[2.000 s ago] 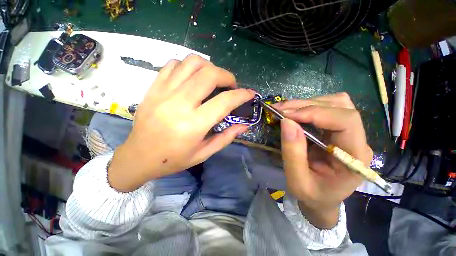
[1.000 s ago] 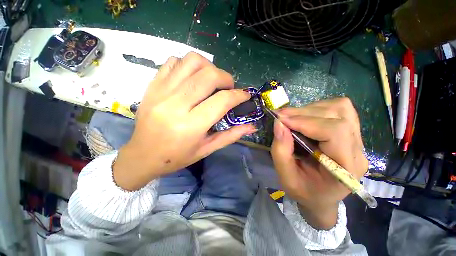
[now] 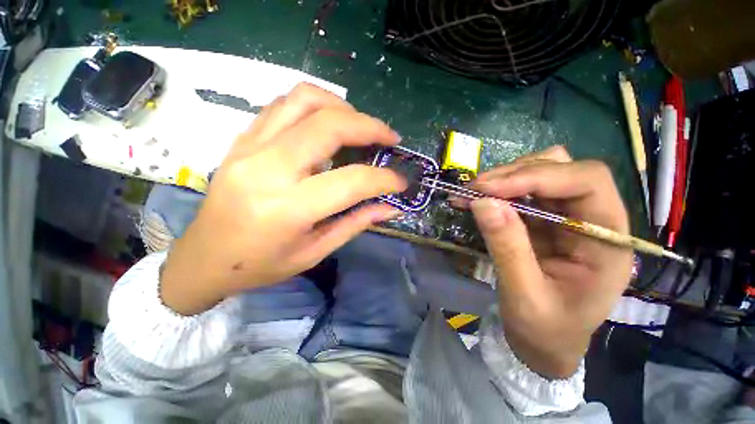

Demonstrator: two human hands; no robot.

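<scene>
The open smartwatch case (image 3: 424, 201) lies at the centre near the bench's front edge, its rounded-square rim bright and its inside dark. My left hand (image 3: 281, 190) holds the case from its left side, with a fingertip over the inside. My right hand (image 3: 559, 240) grips a thin tool with a pale tan wrapped handle (image 3: 608, 235); its metal tip reaches the right part of the case. The yellow-and-white battery (image 3: 463, 152) sits just beyond the case, to its right. Whether a flex joins battery and case I cannot tell.
A second smartwatch (image 3: 124, 84) with dark glass lies on the white board (image 3: 186, 83) at left. A black fume fan (image 3: 505, 37) stands behind. A tan-handled tool (image 3: 635, 137), a white pen (image 3: 663, 166) and a red pen (image 3: 679, 157) lie at right. Gold scraps (image 3: 192, 10) lie at the back.
The second smartwatch's screen has gone dark. The battery now stands more upright in view beside the case. My right hand has moved slightly right and the tool lies flatter. The case has shifted slightly.
</scene>
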